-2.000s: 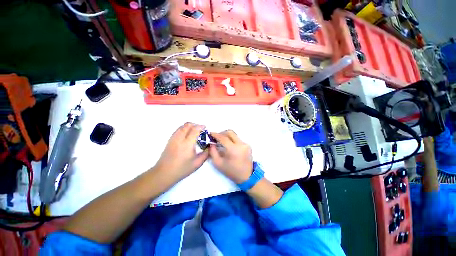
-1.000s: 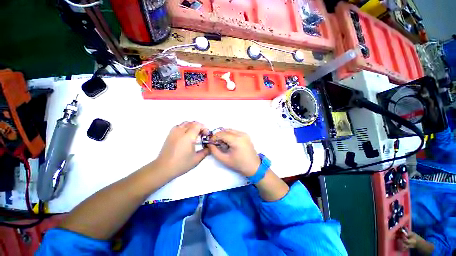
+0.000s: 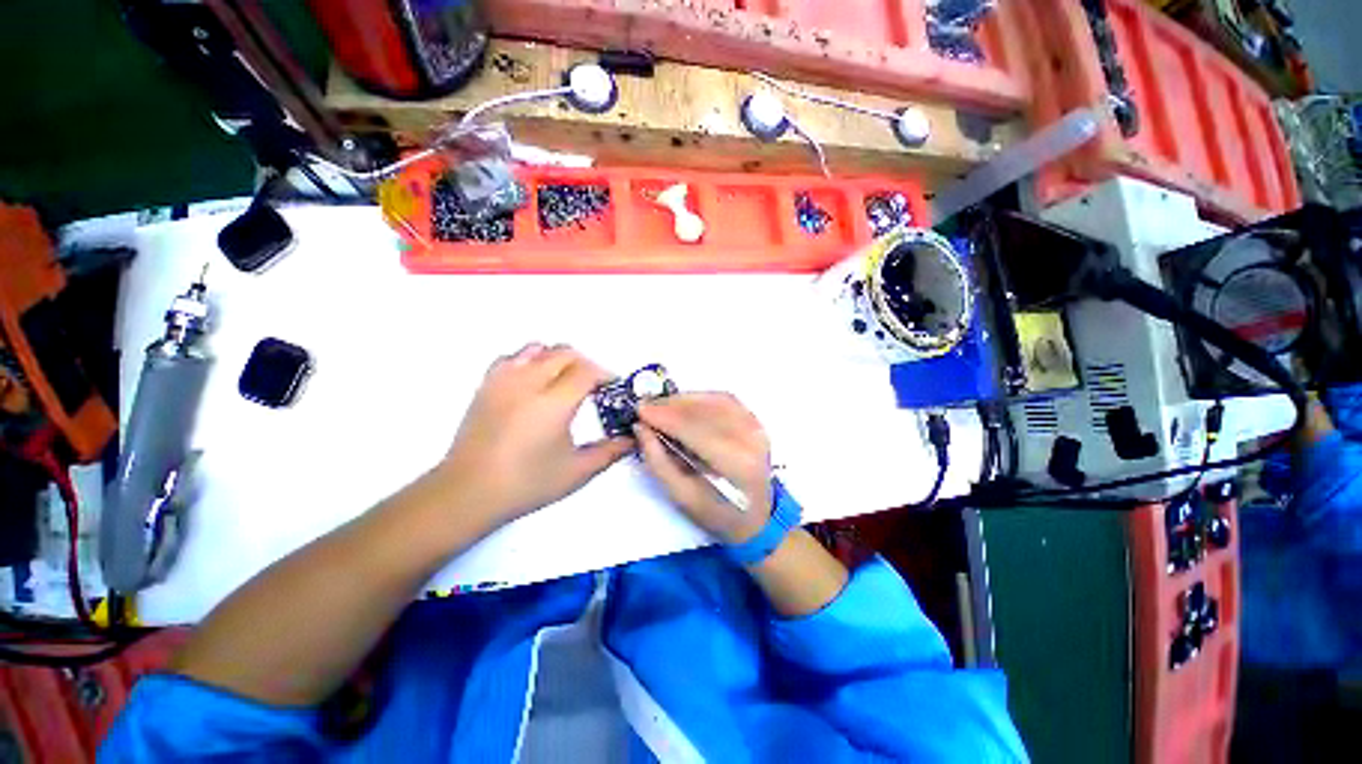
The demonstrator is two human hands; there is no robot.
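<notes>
My left hand pinches an open smartwatch case above the white mat. Dark and silvery inner parts show in the case, with a round whitish piece at its upper right. My right hand holds thin metal tweezers like a pen, their tip at the case's lower right edge. The fingers partly hide the case and the tip. Two glossy black watch units lie at the mat's left. A grey electric screwdriver lies left of them.
A red-orange parts tray lies behind the hands, with a wooden rail behind it. A spotted white tin and grey bench equipment stand at right. An orange-cased device is far left.
The case has turned and its inside shows more. The tweezers now show clearly in my right hand, slanting down to the right. The whole view has shifted slightly.
</notes>
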